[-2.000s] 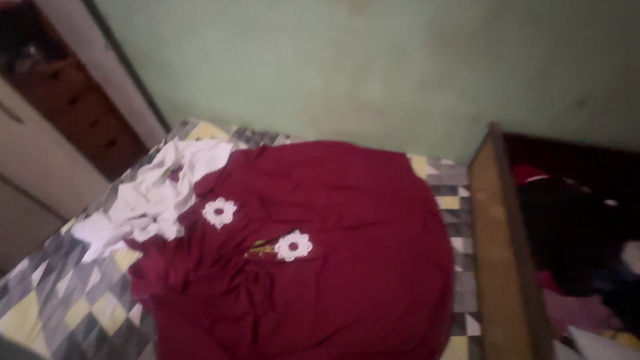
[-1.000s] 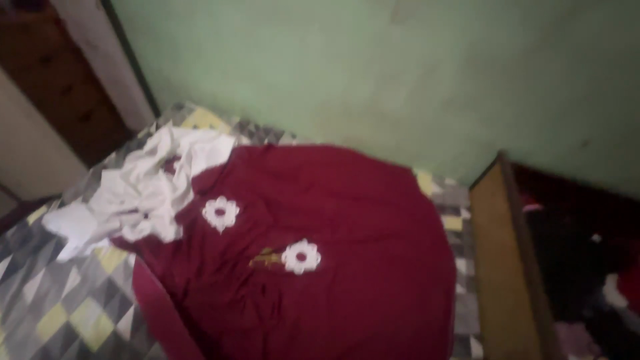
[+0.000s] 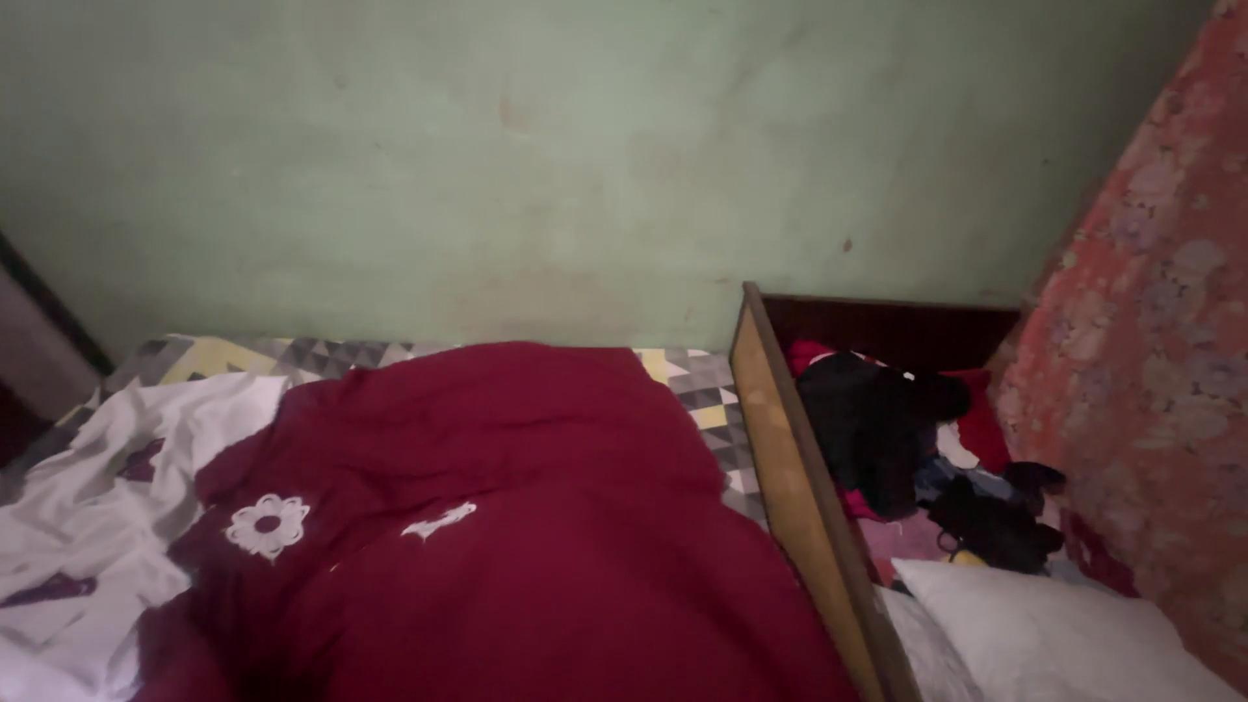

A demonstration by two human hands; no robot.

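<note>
Neither of my hands shows in the head view. A dark red cloth (image 3: 546, 458) lies spread and wrinkled on a bed covered with a grey, white and yellow patterned sheet (image 3: 697, 370). One white flower-shaped patch (image 3: 268, 525) shows whole on the cloth's left part; a second white patch (image 3: 439, 522) is partly hidden in a fold. Against the red cloth's left edge lies a crumpled white cloth (image 3: 146, 497) with dark purple parts. What, if anything, my hands touch is hidden.
A wooden bed board (image 3: 799, 487) stands right of the patterned sheet. Beyond it are a pile of dark and coloured clothes (image 3: 868, 419) and a white pillow (image 3: 1063, 624). A pink floral curtain (image 3: 1160, 341) hangs at the right, and a green wall (image 3: 546, 175) rises behind.
The red cloth has shifted and refolded, so one white patch, whole before, is now partly covered. The view has swung to the right, bringing in the curtain and the pillow.
</note>
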